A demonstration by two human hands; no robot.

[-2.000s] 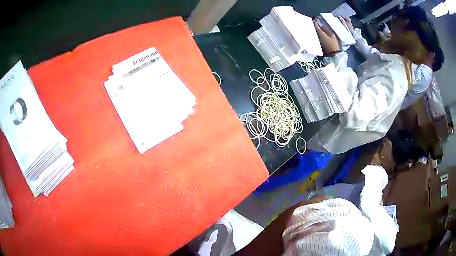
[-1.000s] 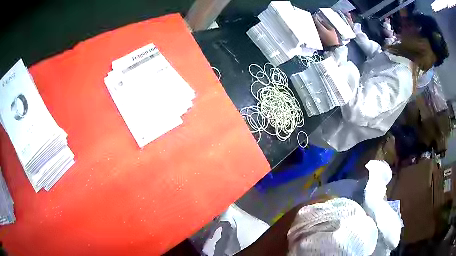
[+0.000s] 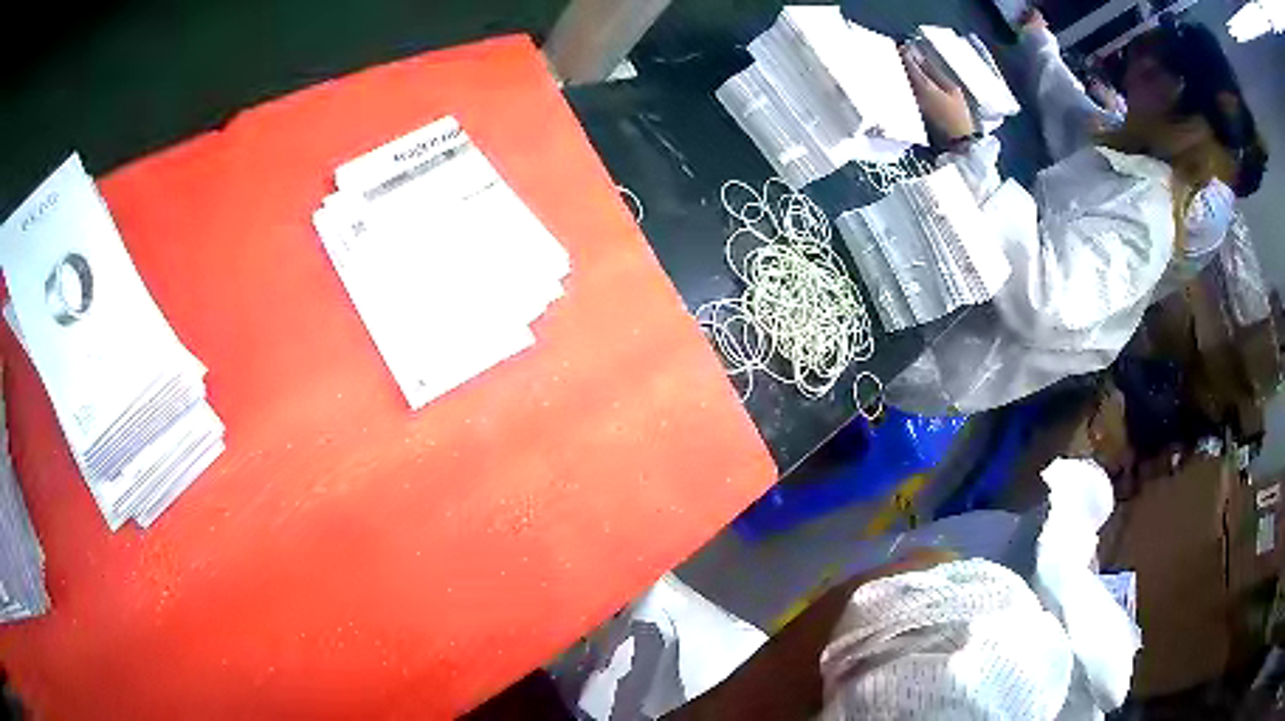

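A fanned pile of ring-picture leaflets (image 3: 99, 324) lies at the left of the red mat (image 3: 423, 535), its top sheet showing a dark ring. A fanned pile of white text leaflets (image 3: 444, 282) with a dark heading and grey bar lies on the mat's upper middle. Part of another paper pile (image 3: 17, 542) shows at the left edge, cut off by the frame. Neither of my hands is in view.
A tangled heap of cream rubber bands (image 3: 806, 313) lies on the dark green bench (image 3: 655, 141), right of the mat. Bundled leaflets (image 3: 916, 254) stand beyond it, near a person in pale clothing (image 3: 1085, 268). Another person's white-clad back (image 3: 944, 641) is at the bottom right. A post (image 3: 599, 35) stands at the far side.
The whole view has shifted slightly, with the mat and piles a little further right. The worker at the upper right has moved an arm outward. The leaflet piles look unchanged.
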